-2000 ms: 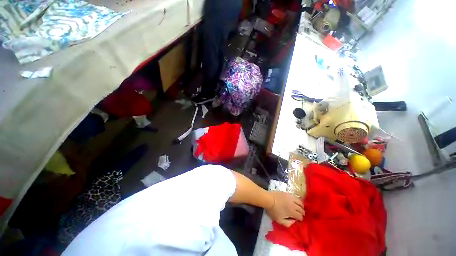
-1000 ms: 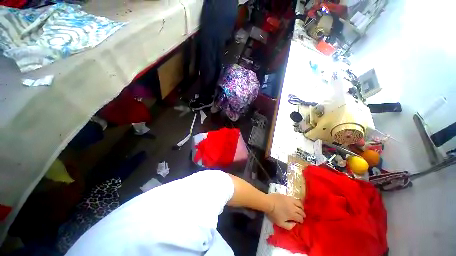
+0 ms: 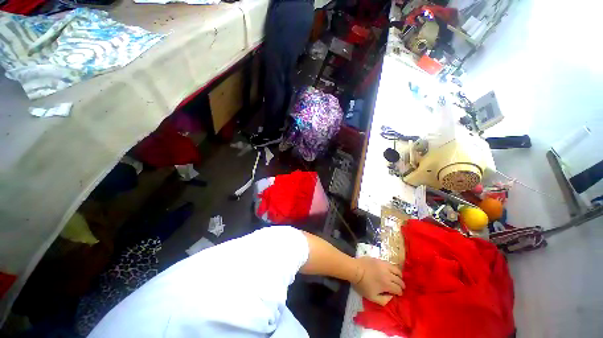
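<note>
Bright red fabric (image 3: 456, 284) lies bunched on the white machine table (image 3: 352, 317) at the lower right. My left hand (image 3: 379, 278) reaches in from a white sleeve and holds the near edge of the red fabric down, fingers bent and close together. The fingertips are partly hidden against the cloth. My right hand is not in view. No needle or presser foot shows.
A cream sewing machine (image 3: 446, 158) stands further along the table, with yellow (image 3: 473, 218) and orange balls beside it. A pale container holds red cloth (image 3: 288, 197) on the floor. A person's dark-trousered legs (image 3: 283, 66) stand by the beige table (image 3: 152, 86).
The view has shifted slightly. My left hand stays at the same edge of the red fabric, and the cloth has barely moved.
</note>
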